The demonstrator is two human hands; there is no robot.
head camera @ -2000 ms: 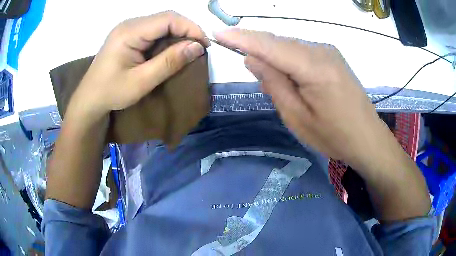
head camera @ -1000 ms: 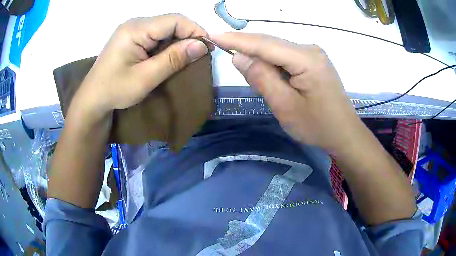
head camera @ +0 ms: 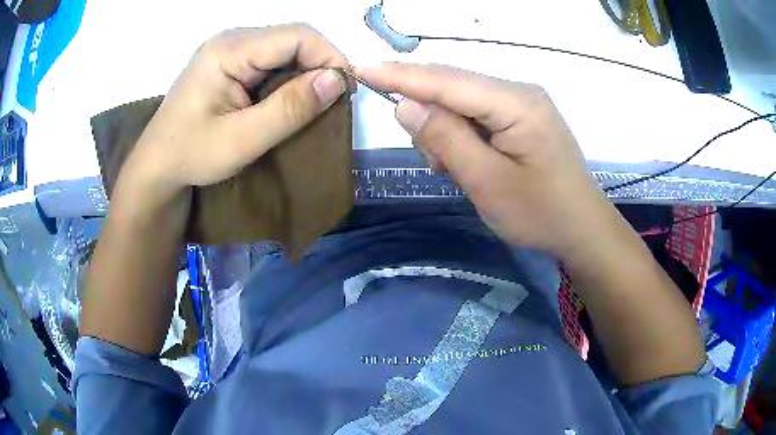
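My left hand (head camera: 242, 110) pinches the top corner of a brown fabric piece (head camera: 281, 187) between thumb and index finger. The cloth hangs below that hand over the table's front edge, and part of it shows left of the wrist. My right hand (head camera: 502, 144) holds a slim dark pointed tool (head camera: 375, 87) between thumb and index finger. The tool's tip meets the cloth corner at my left fingertips. The exact contact is hidden by the fingers.
White machine table (head camera: 510, 64) with a grey tab (head camera: 391, 30) and dark seam line. Yellow-handled scissors (head camera: 644, 19) and a black flat object (head camera: 696, 42) lie at top right. Black cable (head camera: 698, 153) crosses the right. Ruler strip (head camera: 404, 183) runs along the front edge; red basket (head camera: 691, 246) and blue basket (head camera: 738, 319) are below.
My right hand has come closer to my left fingertips since the oldest frame, with the tool now at the cloth corner. My left hand keeps its pinch, nearly still.
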